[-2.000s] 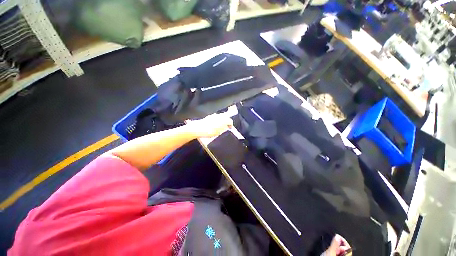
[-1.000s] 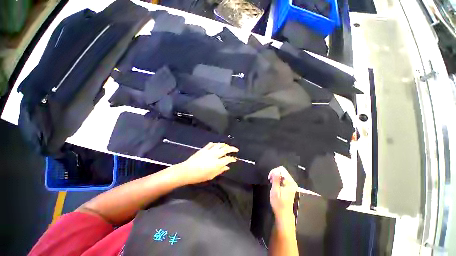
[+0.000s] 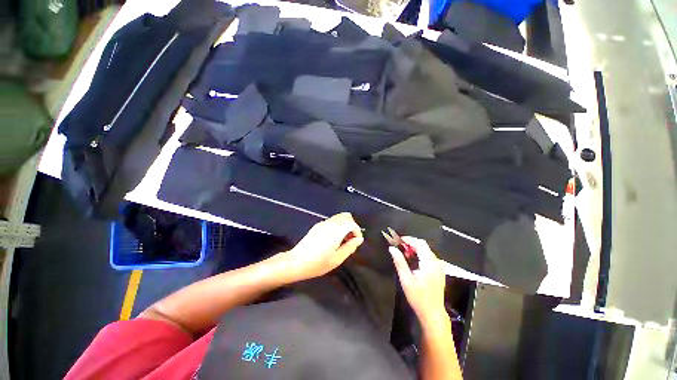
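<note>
A dark zippered panel (image 3: 200, 182) lies along the front edge of the table, its pale zipper line running toward my left hand. My left hand (image 3: 326, 245) is closed on this panel near the right end of its zipper line, fingertips pinched together. My right hand (image 3: 419, 274) holds small reddish thread snips (image 3: 402, 248) just to the right; their metal tips are apart and point up-left toward my left fingertips. A gap separates the tips from my left hand. The panel's edge under my left hand is hidden.
A messy spread of dark panels (image 3: 416, 96) covers the middle and right of the white-topped table (image 3: 152, 178). Layered zippered panels (image 3: 141, 89) lie at the left end. A blue basket (image 3: 159, 260) is below the front-left edge. A blue crate (image 3: 486, 10) is beyond the far edge.
My left hand has moved slightly right and down and now pinches the panel. The snips now show clearly in my right hand, tips apart. The view has shifted a little.
</note>
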